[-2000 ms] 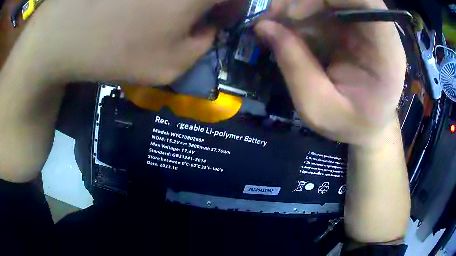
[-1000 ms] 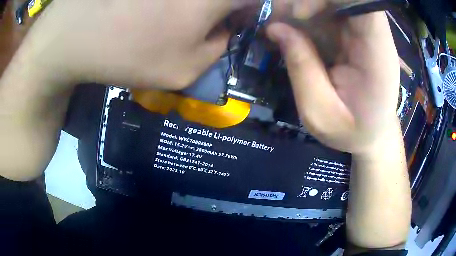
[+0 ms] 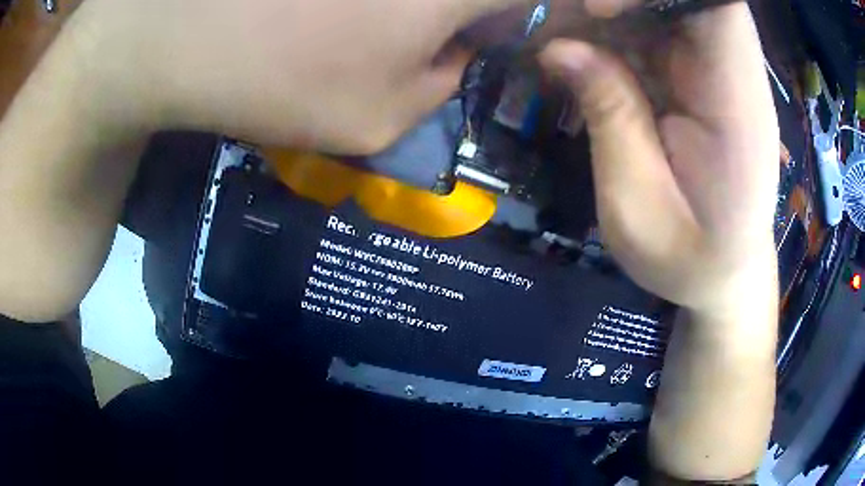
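Observation:
An opened laptop lies underside up, its black Li-polymer battery (image 3: 427, 313) with white print nearest me. Orange-yellow tape (image 3: 427, 208) lies along the battery's upper edge. Thin black cables (image 3: 469, 109) run upward between my hands. My left hand (image 3: 285, 76) reaches over the laptop's upper left part; its fingertips are blurred and partly hidden, so what they hold cannot be told. My right hand (image 3: 664, 152) is at the upper right, thumb extended, with a thin dark tool (image 3: 673, 9) held in it, cut off by the top edge. A small silver shiny tip (image 3: 537, 16) shows between the hands.
A small white fan (image 3: 855, 186) stands at the right edge, with a red light (image 3: 855, 282) below it. Brown wood (image 3: 24, 43) shows at the upper left. A white surface (image 3: 123, 313) shows at the lower left, beside dark clothing.
The laptop has shifted slightly right in view. The yellow object at the upper left has left the picture. Both hands stay over the laptop's upper part, and the right hand's tool sits higher in view.

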